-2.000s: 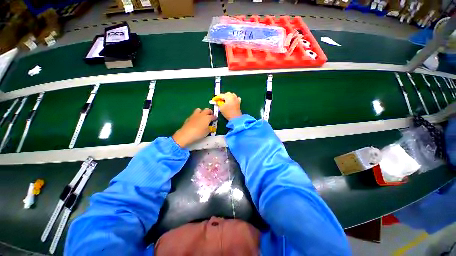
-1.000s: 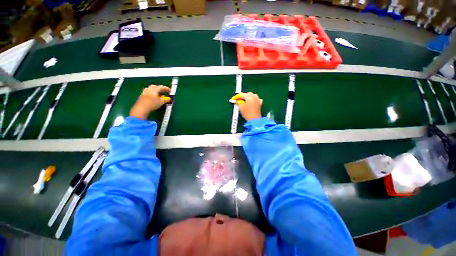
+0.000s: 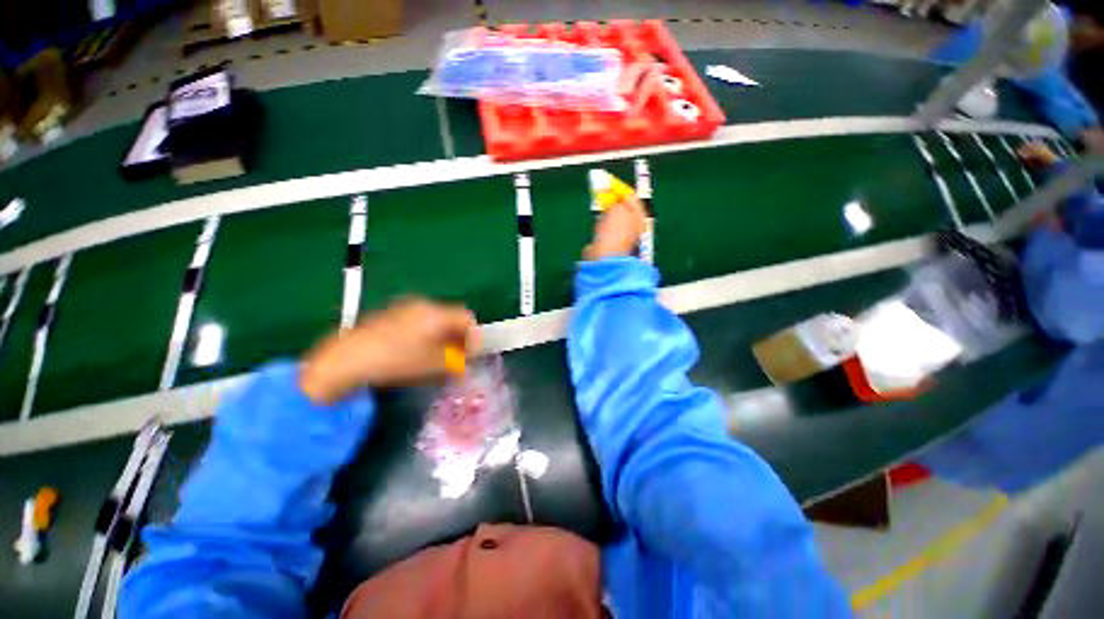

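Observation:
Slim white bands with dark centres lie across the green belt; one [image 3: 525,248] lies uncovered between my hands. My right hand [image 3: 617,226] is over the belt and holds a small yellow-and-white piece [image 3: 609,190]. It is beside another band [image 3: 644,181], partly covering it. My left hand [image 3: 394,343] is blurred, over the near rail beside the pinkish pile [image 3: 466,415], with yellow at a fingertip. Whether it holds anything is unclear. White pieces lie at the pile's near edge.
Red tray [image 3: 581,128] with a bagged blue item stands beyond the belt; black boxes [image 3: 206,127] are far left. Set-aside bands [image 3: 119,514] lie near left. An open carton [image 3: 795,351] and red bin [image 3: 890,381] are right. Another person's hand [image 3: 1039,154] is far right.
My left hand has left a band on the belt and come back towards the pinkish pile. My right hand has moved to a different band, farther out. The view has turned right.

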